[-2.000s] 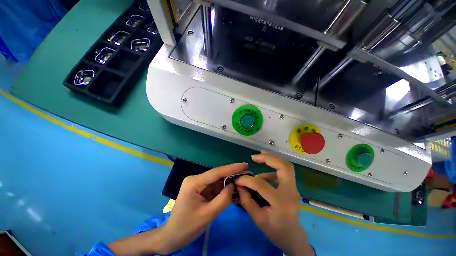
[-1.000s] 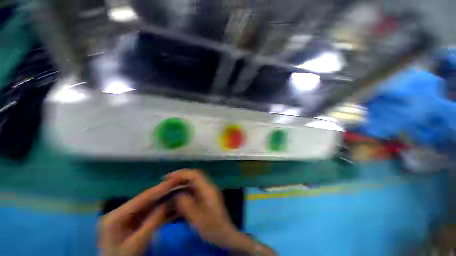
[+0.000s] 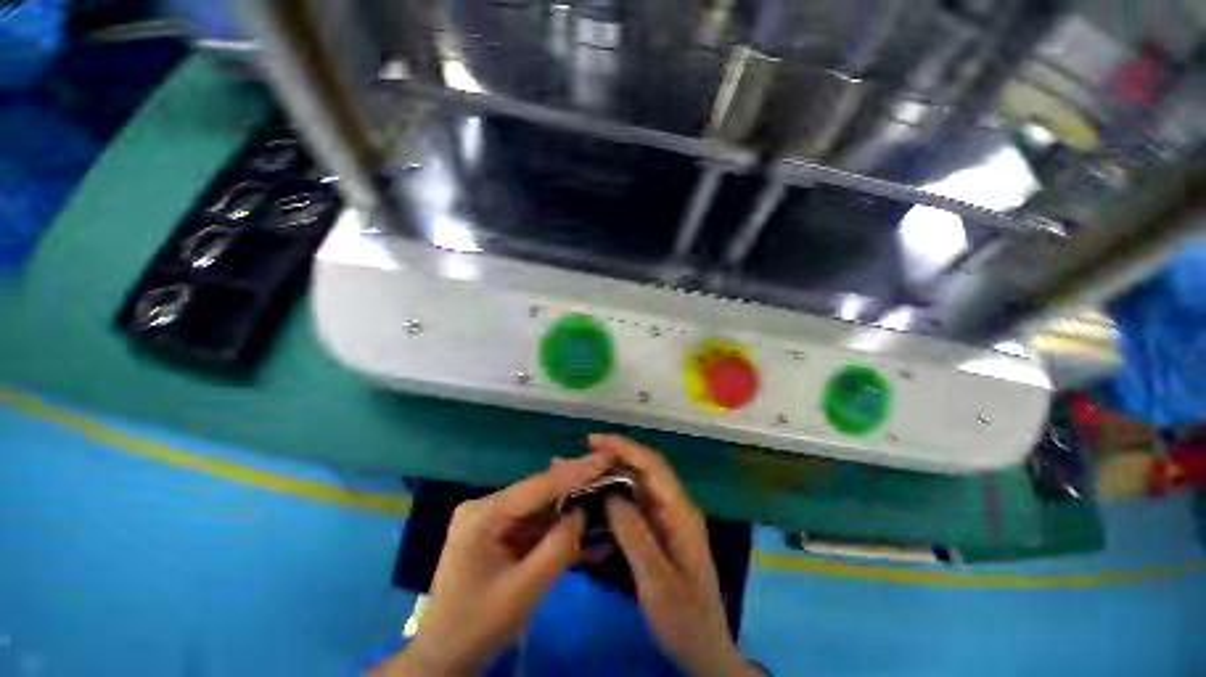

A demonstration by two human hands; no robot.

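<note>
A small dark watch case (image 3: 602, 500) with a silver rim is held between both hands, over a plain black tray (image 3: 426, 536) at the bench edge. My left hand (image 3: 509, 536) grips it from the left with thumb and fingers. My right hand (image 3: 664, 549) holds it from the right, fingers curled over its top. The fingers hide much of the part, and the image is slightly blurred.
The white press machine (image 3: 463, 318) stands ahead, with two green buttons (image 3: 577, 352) and a red emergency stop (image 3: 729, 381). A black blister tray (image 3: 218, 298) with silver-rimmed parts lies on the green bench (image 3: 99, 331) at left. A white pen-like object (image 3: 873, 549) lies at the bench's right edge.
The view has swung right, then partly back. Both hands stay together around the part; the right hand's fingers, spread at first, are now closed in around it.
</note>
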